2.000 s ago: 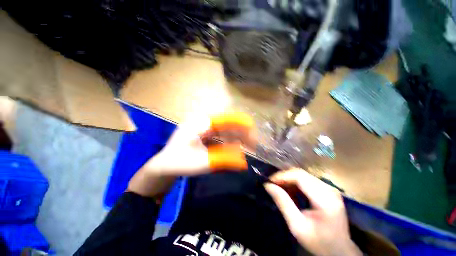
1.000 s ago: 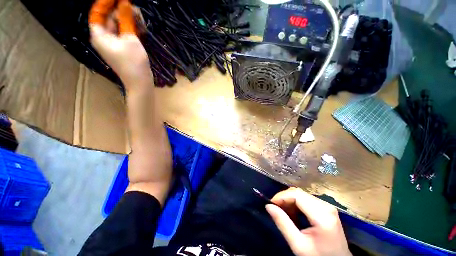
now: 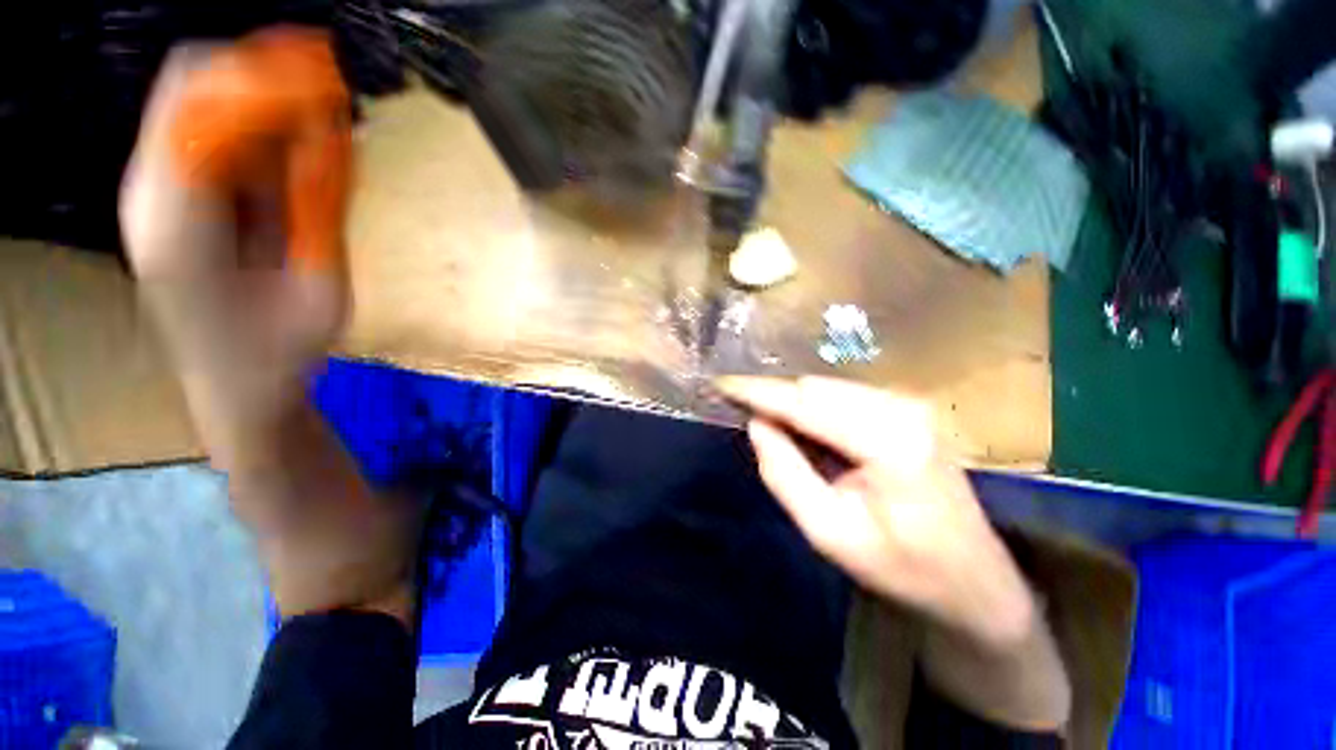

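Observation:
My left hand [image 3: 257, 191], blurred, wears orange finger cots and is raised at the left, in front of the black cable heap [image 3: 73, 132]. Its fingers are bent; I cannot tell whether they hold anything. My right hand [image 3: 865, 469] is at the bench's front edge, just below the soldering iron [image 3: 737, 176]. Its thumb and index finger pinch a thin dark piece, mostly hidden by the fingers. The iron's dark tip points down over silvery solder specks. A small loose cluster of pale circuit boards [image 3: 847, 334] lies right of the tip.
The fan box [image 3: 579, 95] stands behind and left of the iron. Grey-green PCB panels [image 3: 974, 176] lie to the right. Black leads [image 3: 1143, 220] and red-handled pliers [image 3: 1297, 447] are on the green mat. A blue bin [image 3: 440, 513] is below the bench edge.
The view has shifted right and down. My left hand has come back from over the cable heap towards me. My right hand has moved up to the bench edge, nearer the iron tip.

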